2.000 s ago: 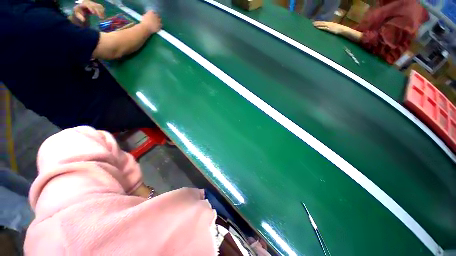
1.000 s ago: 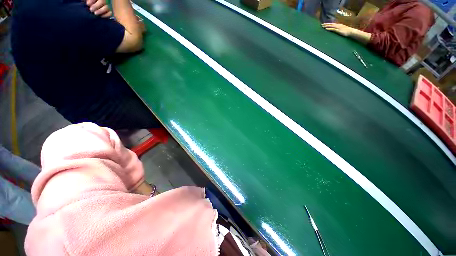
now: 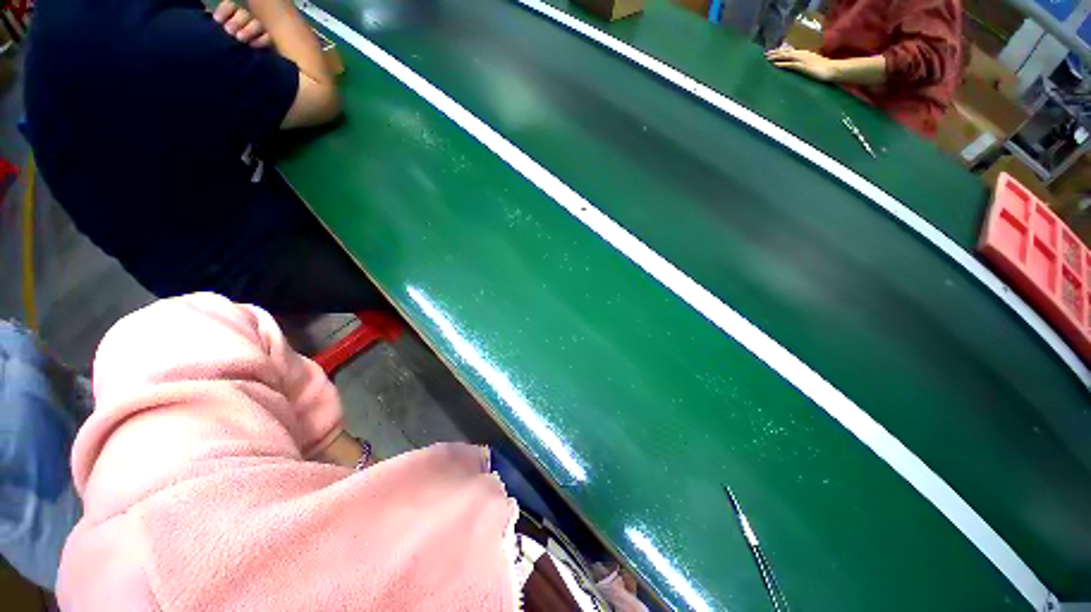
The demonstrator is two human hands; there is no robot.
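Note:
A thin, pointed silver-and-dark tool, probably tweezers (image 3: 756, 548), lies alone on the glossy green workbench (image 3: 574, 359) near the bottom edge of the picture. My pink fleece sleeve (image 3: 227, 466) fills the lower left. A wrist with a thin beaded bracelet (image 3: 364, 453) shows at the sleeve, but the hand beyond it is hidden. Neither of my hands can be made out. A small skin-coloured or pink patch at the bottom edge, beside the bench, is too small to tell.
A white strip (image 3: 700, 304) borders the darker belt (image 3: 766, 227). Across it are a red-pink compartment tray (image 3: 1038, 257), a small silvery tool (image 3: 859, 135) and a person in dark red, one hand on the bench. A person in navy (image 3: 156, 132) leans at the left. A red stool (image 3: 357, 340) stands below.
The navy-clad neighbour's arms have drawn back from the strip and are folded; the box of small parts there no longer shows. The person in dark red has shifted left. A denim-clad person shows more at left.

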